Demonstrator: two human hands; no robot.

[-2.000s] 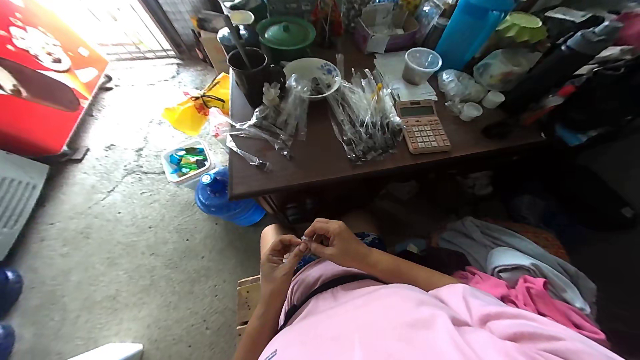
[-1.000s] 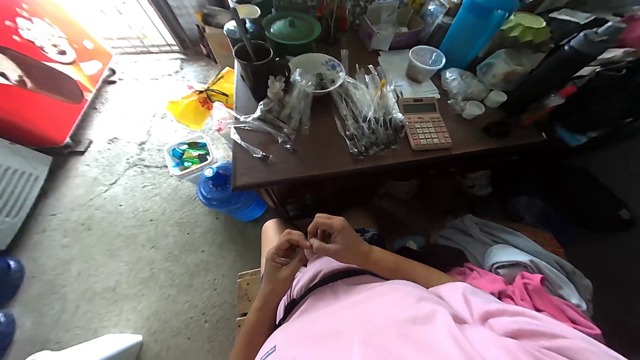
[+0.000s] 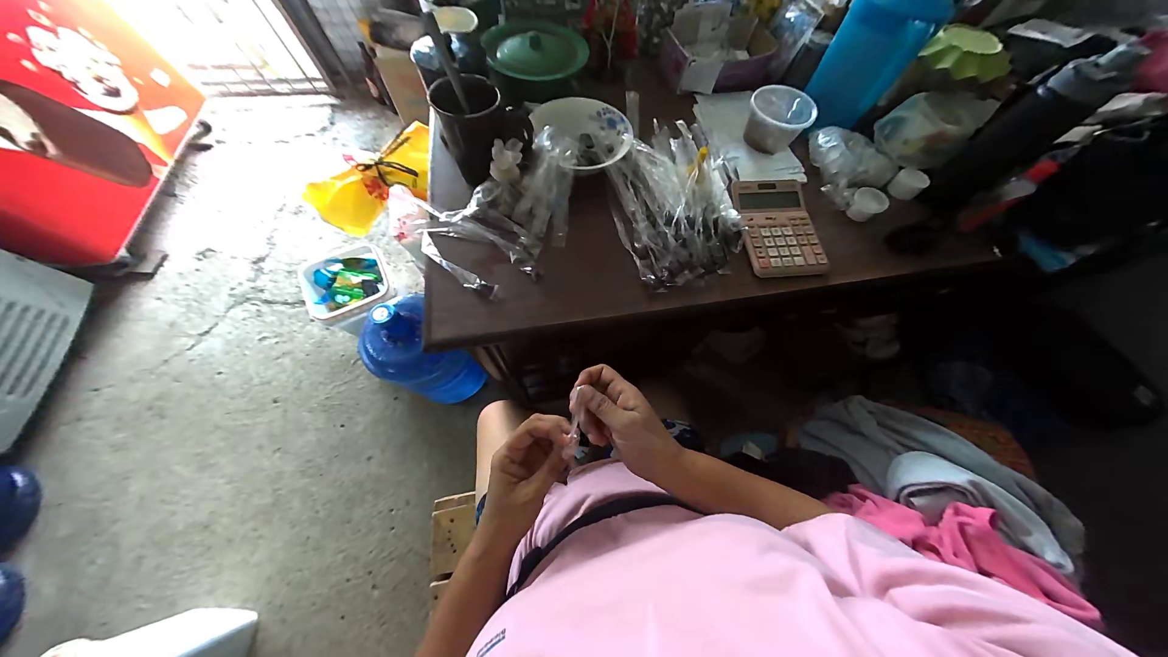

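Observation:
Over my lap, my left hand (image 3: 529, 461) and my right hand (image 3: 625, 420) pinch a small clear plastic piece (image 3: 574, 429) between their fingertips; its exact kind is too small to tell. On the dark wooden table ahead lie two heaps of narrow clear plastic packets, the left heap (image 3: 525, 205) partly spread toward the table's edge, the right heap (image 3: 675, 219) with dark ends toward me. A floral white bowl (image 3: 557, 114) stands behind and between them. To the right of the heaps is a pink calculator (image 3: 785, 239).
A dark mug (image 3: 465, 137), a green lidded pot (image 3: 536, 55), a clear plastic cup (image 3: 778, 119) and a blue bottle (image 3: 862, 68) stand on the table (image 3: 566, 306). On the floor are a blue water jug (image 3: 415, 356) and a tub (image 3: 345, 283). Clothes (image 3: 958, 511) lie at right.
My hands have moved slightly apart, and the clear plastic piece between them now shows more plainly. The heaps on the table look the same.

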